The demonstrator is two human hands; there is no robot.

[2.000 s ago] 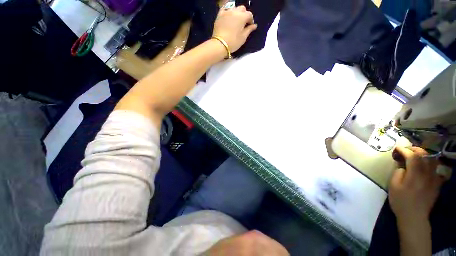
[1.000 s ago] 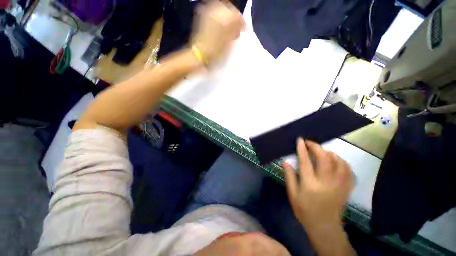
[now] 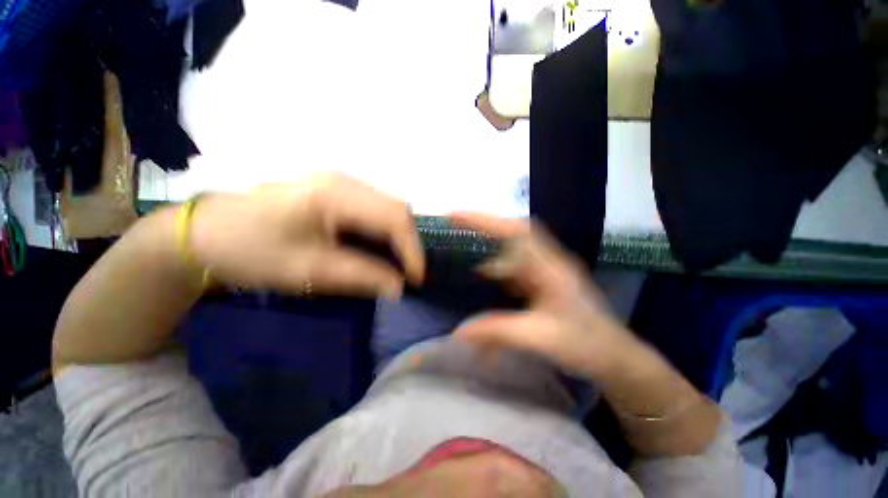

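A black cut panel point(image 3: 570, 146), narrow with a slanted far end, lies from the machine bed point(image 3: 628, 88) across the table's green edge. My left hand point(image 3: 326, 238) is left of it, over the table's front edge, with curled, blurred fingers. My right hand point(image 3: 545, 297) is at the panel's near end, blurred, fingers pointing toward my left hand. A dark patch point(image 3: 453, 277) shows between my hands; I cannot tell whether it is fabric held by them. The needle area is cut off at the top.
Large dark panels point(image 3: 750, 126) lie right of the machine bed and hang over the green edge point(image 3: 721, 261). Dark fabric point(image 3: 146, 88) and brown cardboard point(image 3: 102, 209) are at the far left. Green-handled scissors point(image 3: 14, 243) are at the left rim. A blue bin point(image 3: 725, 350) with pale and dark pieces is at lower right.
The view has swung right. The black panel, earlier slanted under my right hand, now points away from me. My left hand has left the far-left fabric, and both hands are close together.
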